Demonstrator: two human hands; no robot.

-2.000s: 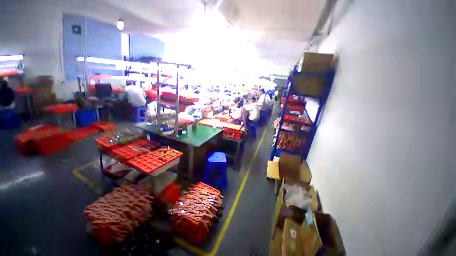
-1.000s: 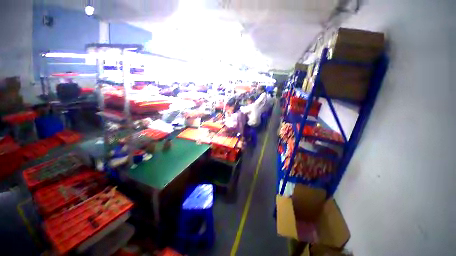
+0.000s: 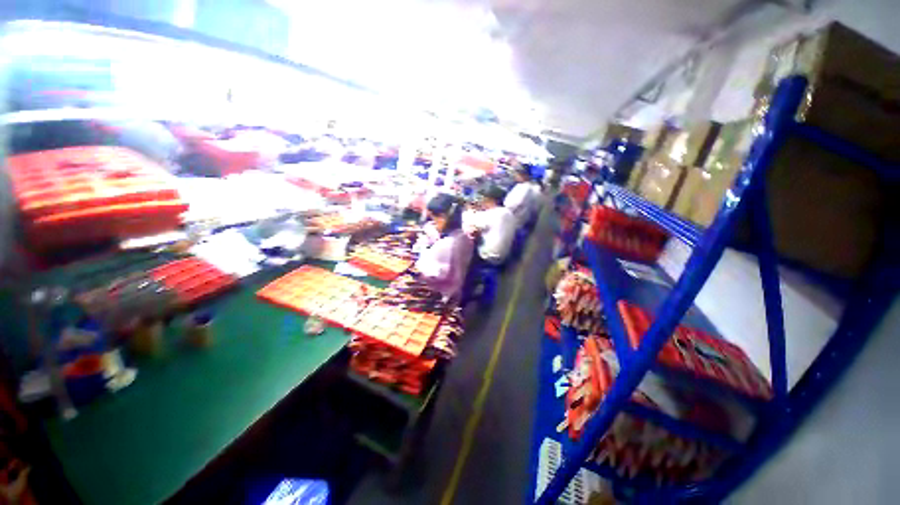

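Note:
Neither of my hands is in the picture. The green-topped bench (image 3: pixel 222 399) lies nearest in front, to the left. An orange-red compartment tray (image 3: pixel 314 293) lies on its far part, and another tray (image 3: pixel 400 328) tops a stack at the bench's right end. A red tray (image 3: pixel 192 279) lies further left. Brown cardboard tube cups (image 3: pixel 199 331) stand on the bench, beside a blurred blue and orange cluster (image 3: pixel 84 367) at the left.
A blue metal rack (image 3: pixel 681 296) with red trays and straps fills the right, with cardboard boxes (image 3: pixel 839 158) on top. A blue stool (image 3: pixel 296 492) is cut off below. A yellow line (image 3: pixel 484 385) marks the aisle floor. Seated people (image 3: pixel 446 258) line the aisle further on.
The view has moved forward along the aisle. The green bench and blue rack are larger and closer. The floor trays, stacked strap trays and open cardboard boxes have left the picture.

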